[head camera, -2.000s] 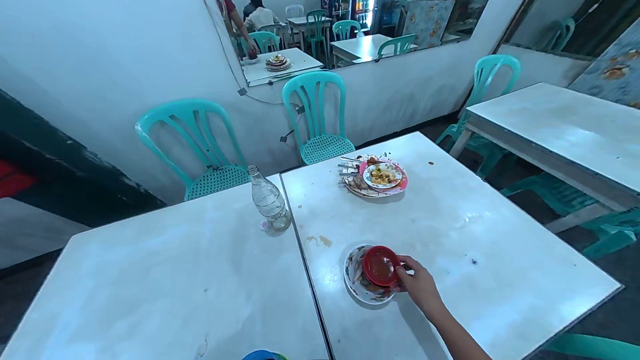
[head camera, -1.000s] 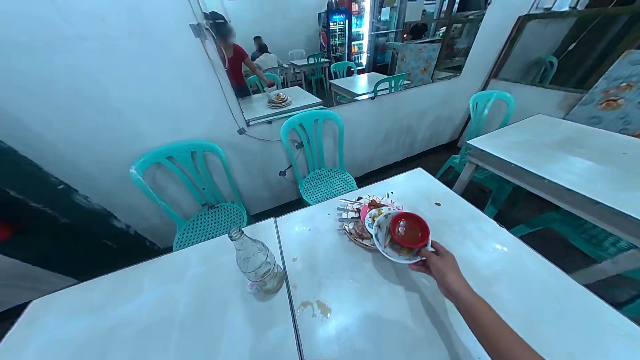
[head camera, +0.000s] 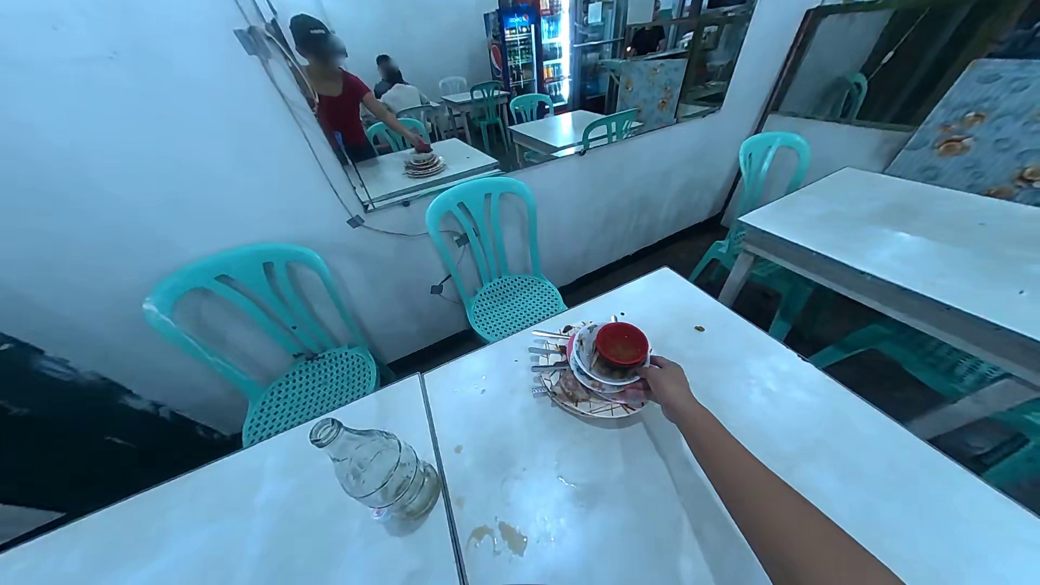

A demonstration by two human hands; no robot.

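Observation:
My right hand grips the right rim of a small white plate that carries a red bowl. This plate rests on top of a stack of used plates near the far edge of the white table. Several forks and spoons stick out from the stack's left side. A clear glass bottle with a little liquid at its base stands left of the table seam. My left hand is not in view.
Brown liquid spots lie on the near part of the table. Green plastic chairs stand along the wall, under a mirror that reflects a person in red and a drinks fridge. Another white table is at the right.
My right hand has carried the small plate with the red bowl away from the near part of the table, onto the stack of plates at the far side.

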